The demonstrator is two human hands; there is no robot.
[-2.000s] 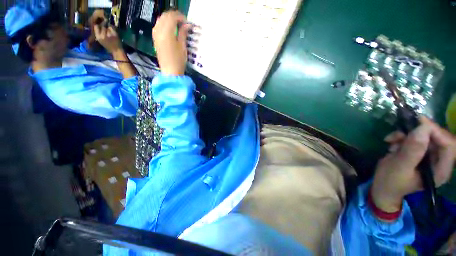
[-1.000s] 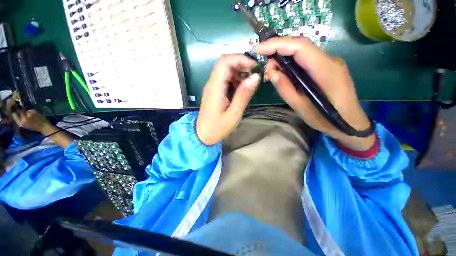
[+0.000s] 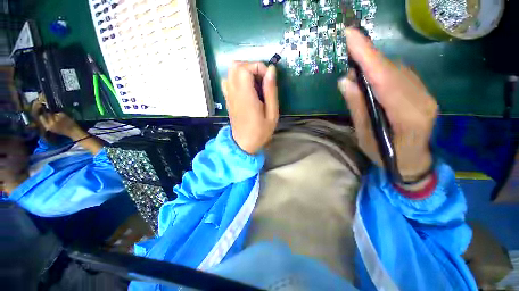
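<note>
My left hand is above the bench's front edge and pinches a small dark component between thumb and forefinger. My right hand holds the black soldering iron like a pen. The iron's tip end is over the panel of small green circuit boards, partly blurred and hidden by the fingers; I cannot tell if it touches. The panel lies flat on the green mat. The white component tray lies left of it, with dark pieces along its left side and lower corner.
A yellow-rimmed tub of silvery bits stands at the far right. Thin wire curves beside the tray. Green-handled cutters and a black box lie left. Stacked board trays stand below left, beside another person's blue sleeve.
The view has swung right from the tray and the hands came together. Since then they have moved apart: my left hand holds the component out, my right has the iron over the panel.
</note>
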